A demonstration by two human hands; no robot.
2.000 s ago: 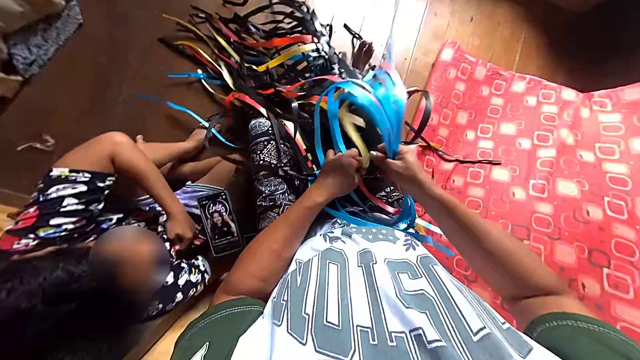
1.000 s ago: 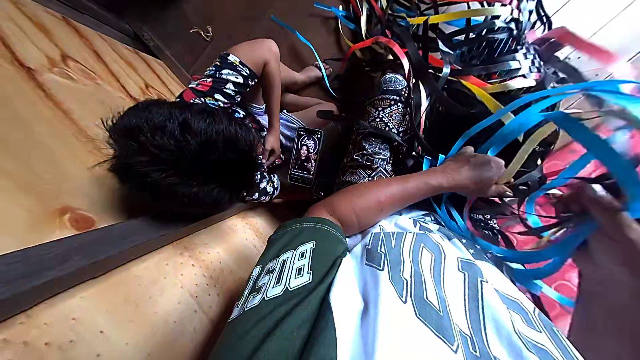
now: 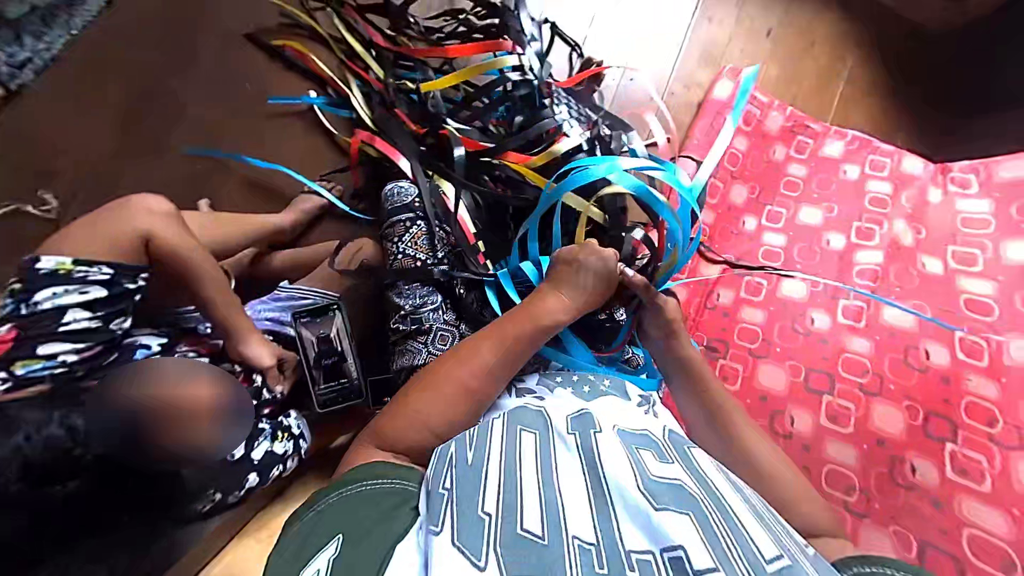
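A coil of light blue plastic strapping (image 3: 616, 172) loops above my lap and around both hands. My left hand (image 3: 582, 276) is closed on strips of it, its back toward the camera. Close beside it, my right hand (image 3: 658, 308) pinches at the strips with thumb and fingers, the two hands nearly touching. Beyond them lies a large tangled heap of black, red, yellow and blue strips (image 3: 480, 136), some of it over my legs. Patterned black-and-white trousers (image 3: 424, 312) cover my leg. What exactly lies between my fingertips is partly hidden.
At the left sits another person in patterned clothes, whose hand (image 3: 268, 360) is beside a phone with a lit screen (image 3: 328, 356). A red patterned mat (image 3: 864, 240) spreads over the wooden floor (image 3: 768, 48) at the right. One long strip (image 3: 872, 296) reaches across the mat.
My hands, well apart a second ago, are now close together at the blue strips. The view has swung back from the left.
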